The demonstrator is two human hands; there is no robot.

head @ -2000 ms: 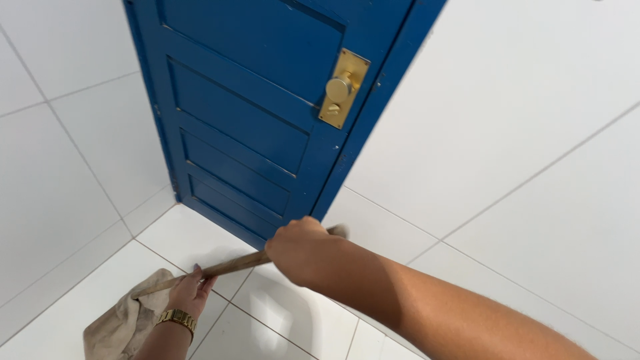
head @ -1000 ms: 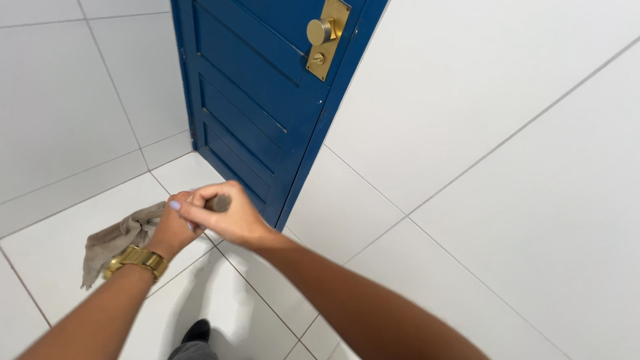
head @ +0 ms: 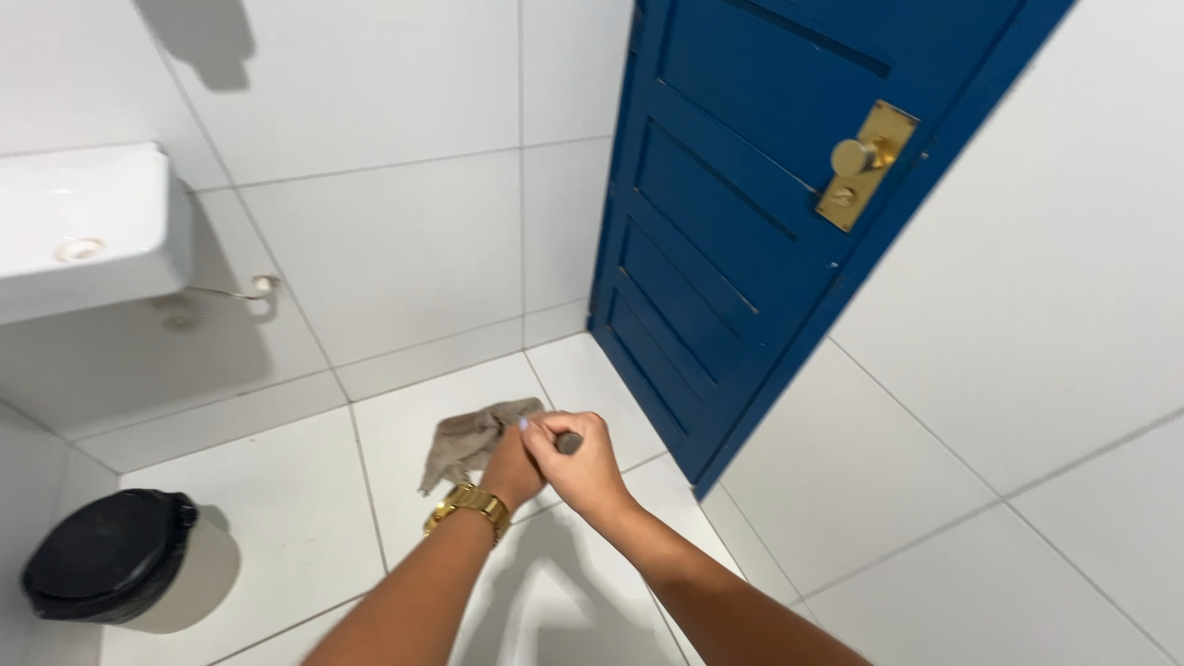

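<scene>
My right hand (head: 585,462) is closed around the top of a wooden pole (head: 569,443), whose round end pokes out of the fist. Just beside and touching it, my left hand (head: 514,470), with a gold watch (head: 469,508) on the wrist, grips the same pole lower down; its fingers are partly hidden. A greyish-brown floor cloth (head: 470,442) lies on the white floor tiles beyond the hands. The pole's lower part is hidden behind my hands, so where it meets the cloth cannot be seen.
A blue panelled door (head: 721,213) with a brass knob (head: 853,157) stands shut at the right. White tiled walls surround the corner. At the left are a white wall sink (head: 83,222) and, on the floor, a bin with a black lid (head: 102,546).
The pole was slanted across the view two seconds ago, with my hands apart; now my hands are together at its top end. The view has swung left, bringing in the sink and bin.
</scene>
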